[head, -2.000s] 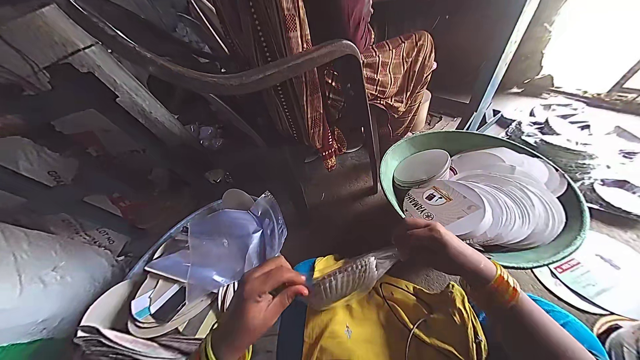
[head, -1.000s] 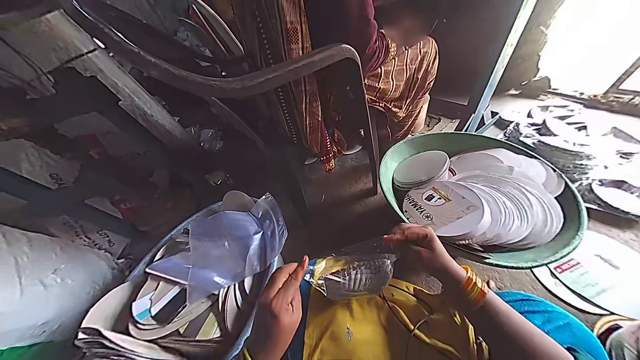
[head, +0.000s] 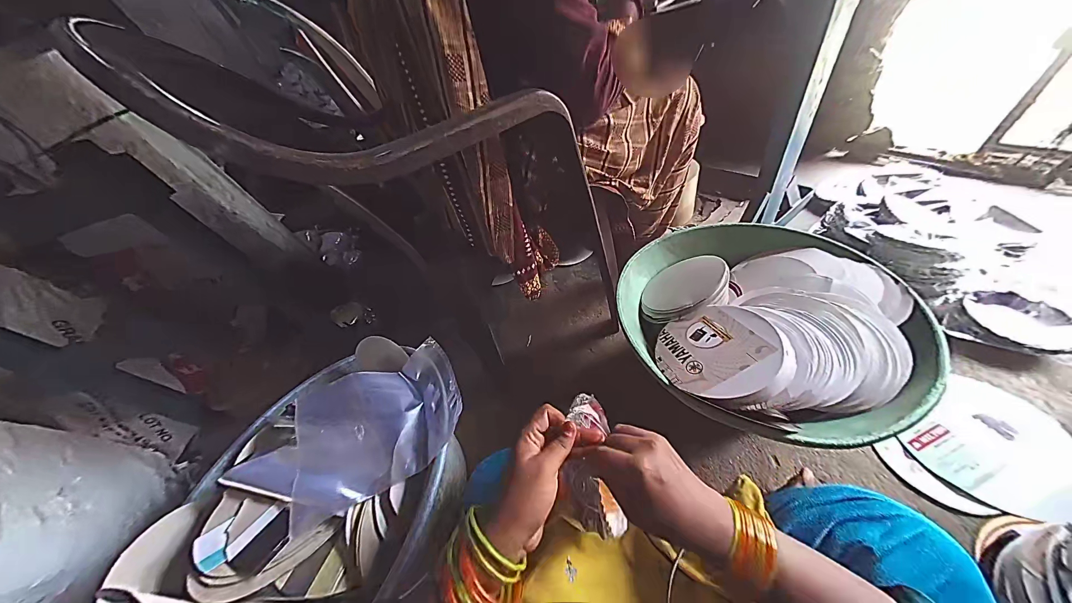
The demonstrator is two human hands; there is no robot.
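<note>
Both of my hands meet above my yellow-clothed lap. My left hand (head: 536, 473), with bangles at its wrist, pinches the top part of a clear plastic packet (head: 600, 502). Close against it, my right hand (head: 657, 486) grips the same packet from the other side. A crumpled end of the packet sticks up above the fingers, and its lower part hangs between the hands. What is inside cannot be made out clearly. To the right stands a green basin (head: 934, 394) holding many round paper discs (head: 837, 343), one of them printed.
At left, a tub (head: 452, 477) holds curved cardboard offcuts (head: 243, 536) and clear plastic sheets (head: 360, 435). A chair's curved armrest (head: 377, 159) is ahead, with a seated person (head: 641, 159) behind it. Round printed sheets (head: 997, 444) lie on the floor at right; silvery round items (head: 1013, 310) lie beyond.
My hands were apart at the two sides of the packet and have come together on it. The packet, spread flat before, is now gathered and upright.
</note>
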